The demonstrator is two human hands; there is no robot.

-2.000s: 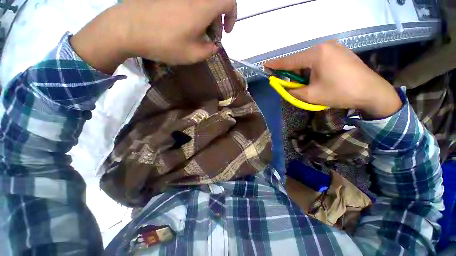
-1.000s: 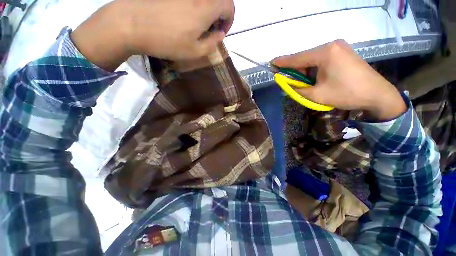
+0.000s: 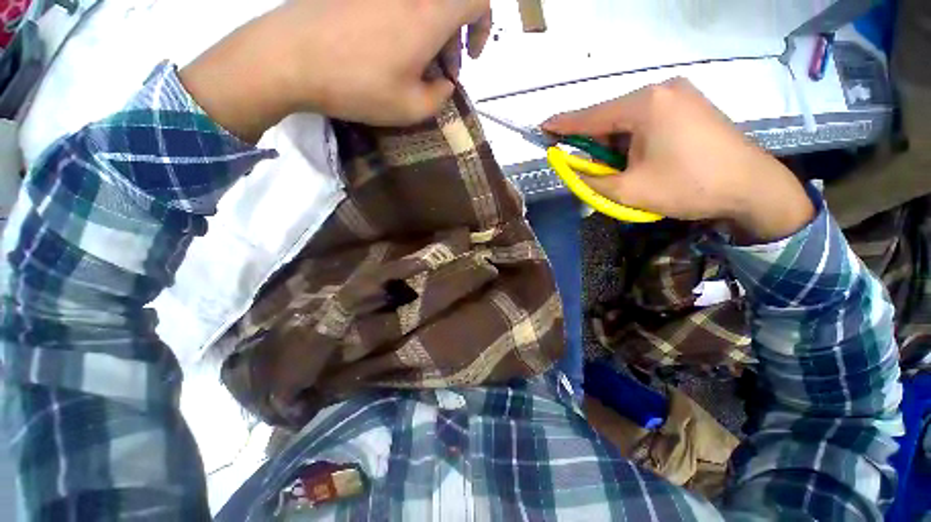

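Note:
The brown plaid shell fabric (image 3: 439,255) hangs from the table edge down over the lap. White lining (image 3: 276,224) shows along its left side. My left hand (image 3: 357,61) pinches the top edge of the plaid fabric near the table. My right hand (image 3: 694,158) holds the scissors (image 3: 597,194), with a yellow and a green handle. The blades point up and left toward the edge by my left fingers. The tips are close to the fabric edge; whether they touch it I cannot tell.
The white machine table (image 3: 633,46) has a measuring tape strip (image 3: 817,136) along its front edge. A small tan-brown piece (image 3: 532,14) and a small red and blue stick (image 3: 820,56) lie on it. Waiting plaid pieces (image 3: 674,306) are below right, with a blue object (image 3: 623,396) and tan cloth.
The view has shifted, showing more of the table top. The scissors moved a little away from the fabric edge, then back toward it. My left hand keeps its pinch.

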